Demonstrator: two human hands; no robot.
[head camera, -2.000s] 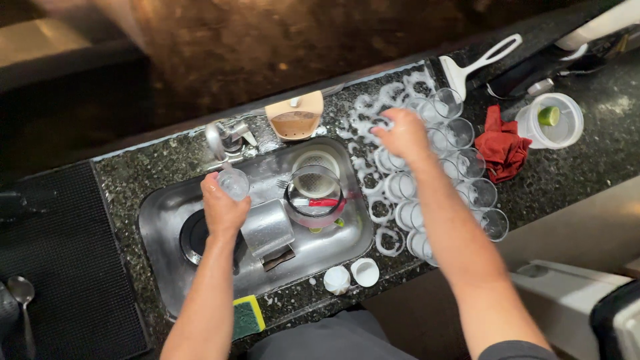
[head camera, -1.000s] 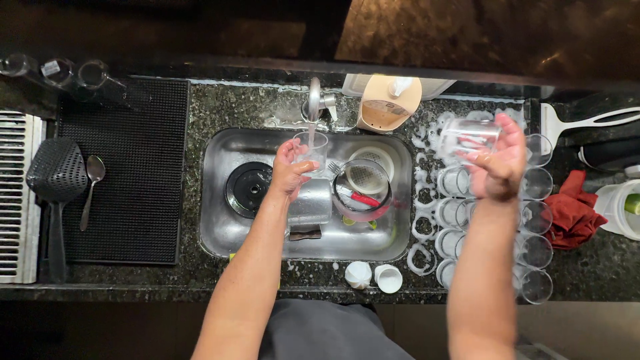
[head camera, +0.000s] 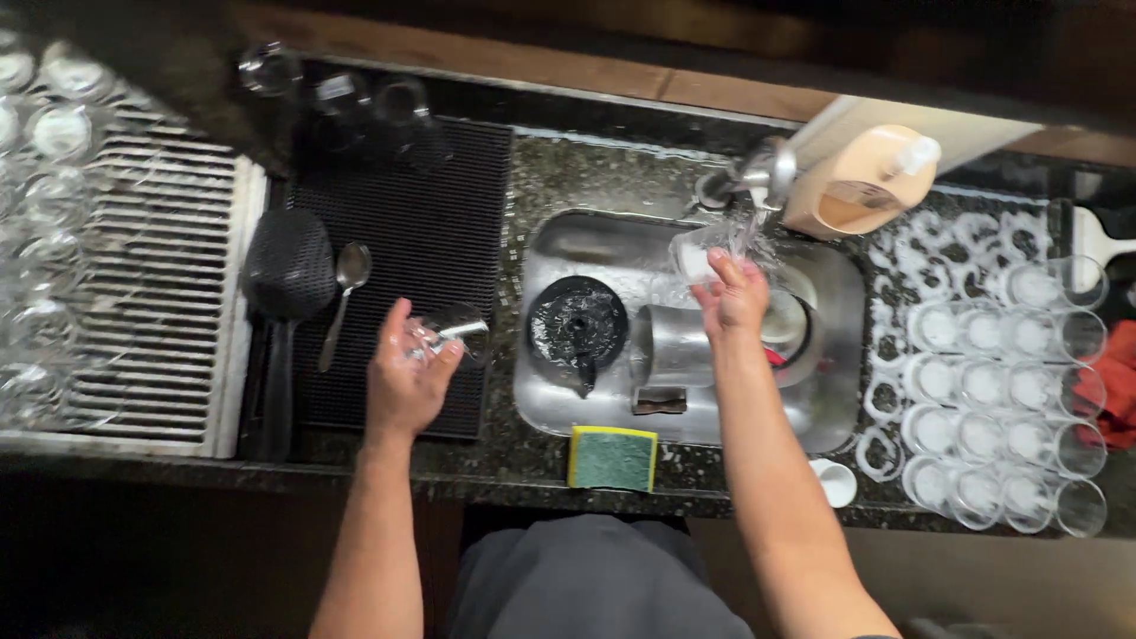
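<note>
My left hand (head camera: 413, 373) holds a clear glass (head camera: 457, 330) tilted over the black ribbed bar mat (head camera: 399, 257). My right hand (head camera: 735, 293) grips another clear glass (head camera: 697, 253) under water running from the metal faucet (head camera: 768, 173). Below it, the steel sink (head camera: 550, 408) holds a black round lid (head camera: 577, 324), a metal pitcher (head camera: 674, 346) and a strainer partly hidden by my right arm. Rows of soapy glasses (head camera: 985, 386) lie on the counter at the right, beside foam rings (head camera: 883, 399).
A green and yellow sponge (head camera: 612, 459) and a white cup (head camera: 834, 484) sit at the counter's front edge. A soap bottle (head camera: 861, 182) stands behind the sink. A spoon (head camera: 346, 297) and black slotted ladle (head camera: 286, 275) lie left, near glasses on a slatted rack (head camera: 160, 328).
My left hand has moved left from the faucet to the mat with its glass. My right hand has brought a glass from the soapy rows to the running water. The view has shifted left.
</note>
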